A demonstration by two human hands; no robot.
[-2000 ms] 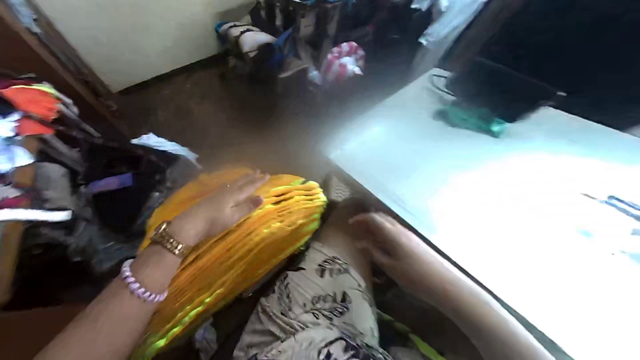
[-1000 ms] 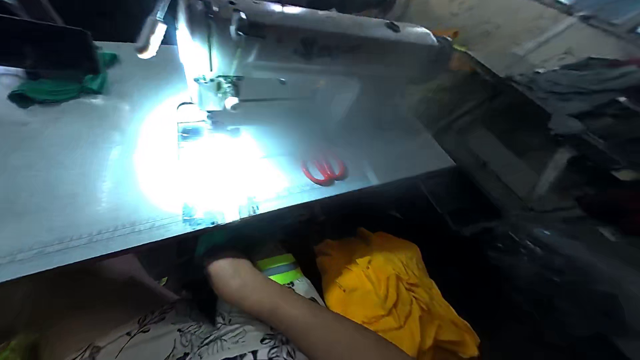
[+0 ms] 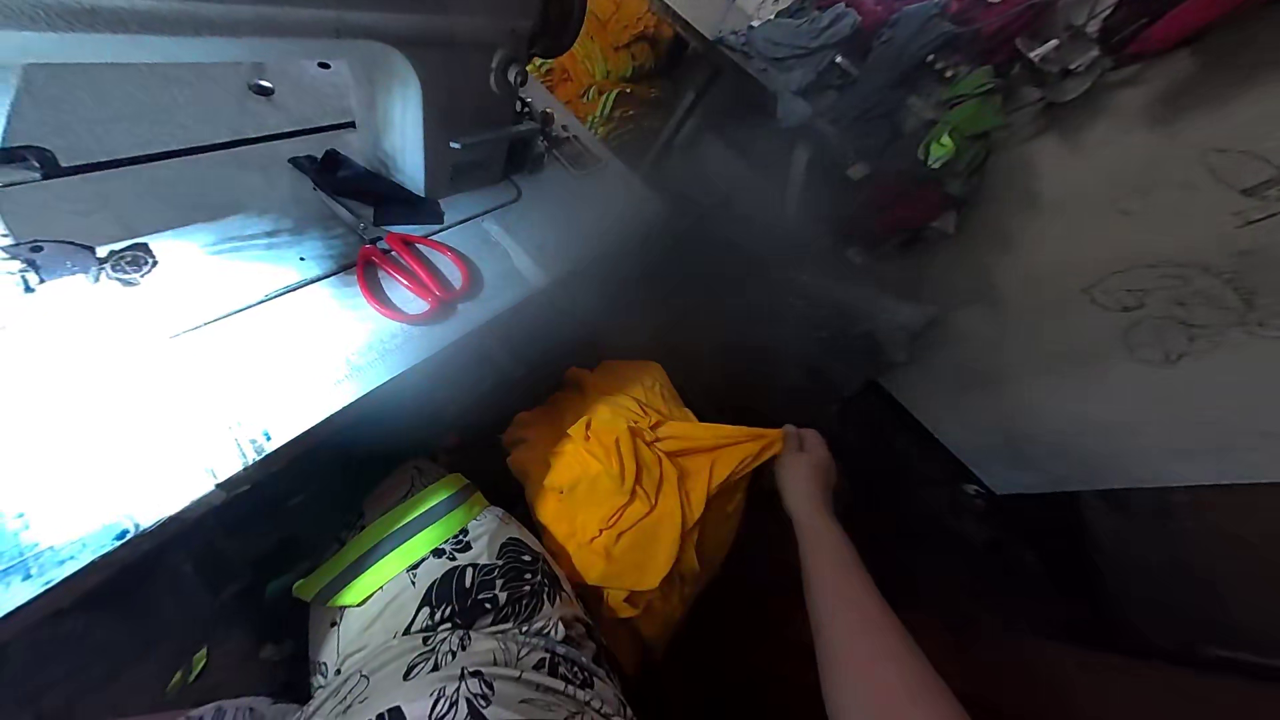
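My right hand [image 3: 806, 466] pinches a corner of orange-yellow fabric [image 3: 620, 490] and stretches it out to the right from a crumpled heap beside my leg. A neon yellow-green band with a grey reflective stripe [image 3: 395, 545] lies across the patterned clothing on my lap [image 3: 470, 620]. Red-handled scissors [image 3: 415, 278] rest on the sewing machine table, their blades partly under a small black cloth piece [image 3: 370, 188]. My left hand is out of view.
An industrial sewing machine [image 3: 440, 90] stands on the brightly lit table [image 3: 520, 250] at the left. On the right is a pale board with drawn marks [image 3: 1080, 360]. Mixed cloth scraps [image 3: 900, 60] lie behind it, and more orange fabric [image 3: 610, 60] is beyond the machine.
The view has swung far to the right. Two seconds ago my left hand lay on a stack of orange fabric; now my right hand is gripping orange-yellow fabric from a heap.
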